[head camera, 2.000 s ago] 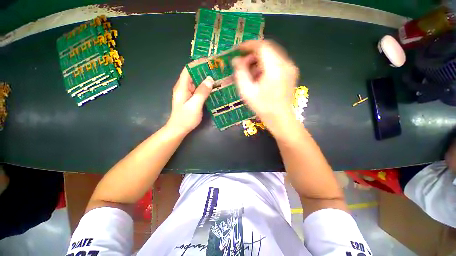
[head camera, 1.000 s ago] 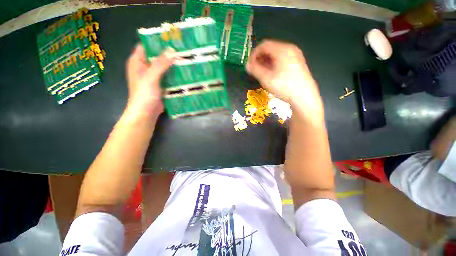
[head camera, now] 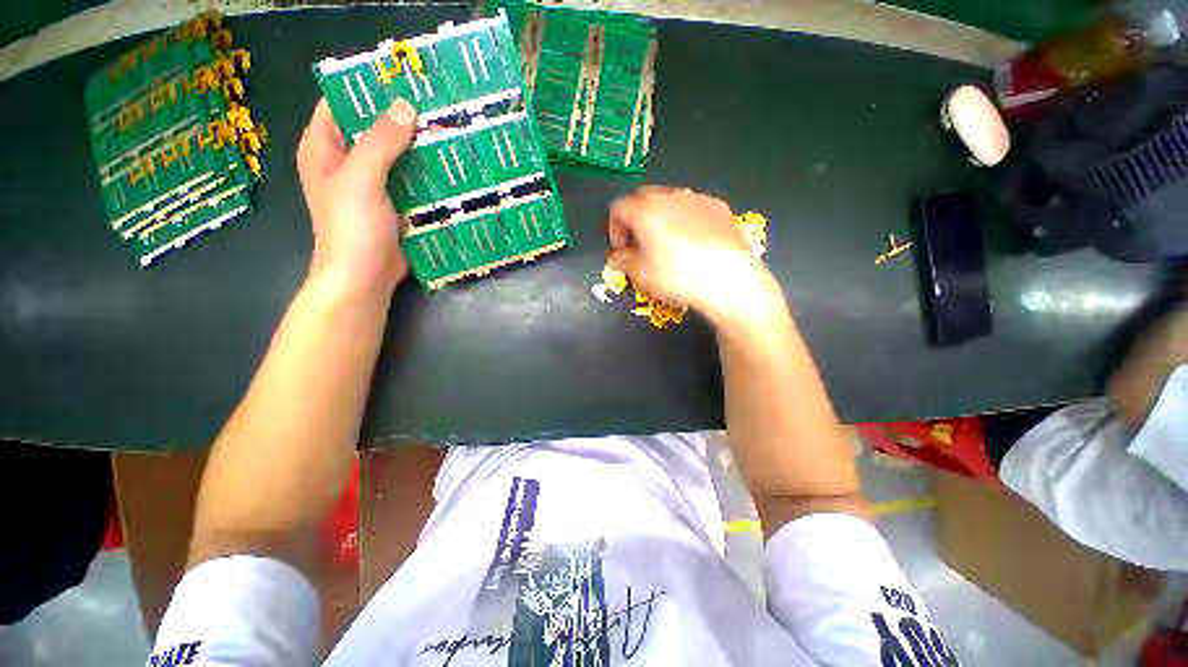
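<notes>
My left hand holds a green PCB panel by its left side, tilted above the bench, thumb on its face. Yellow parts sit at the panel's top left; the rest of its face shows no yellow. My right hand is over the loose pile of yellow parts, fingertips down at its left part. The hand hides much of the pile, and I cannot tell if the fingers grip a part.
A stack of unfilled panels lies at the far centre. A stack of filled panels lies at left. At right are a single stray yellow piece, a black phone, a white oval object and a reddish bottle. A person's sleeve shows lower right.
My left hand has carried the panel left, away from the unfilled stack. My right hand has left the panel and come down onto the yellow pile.
</notes>
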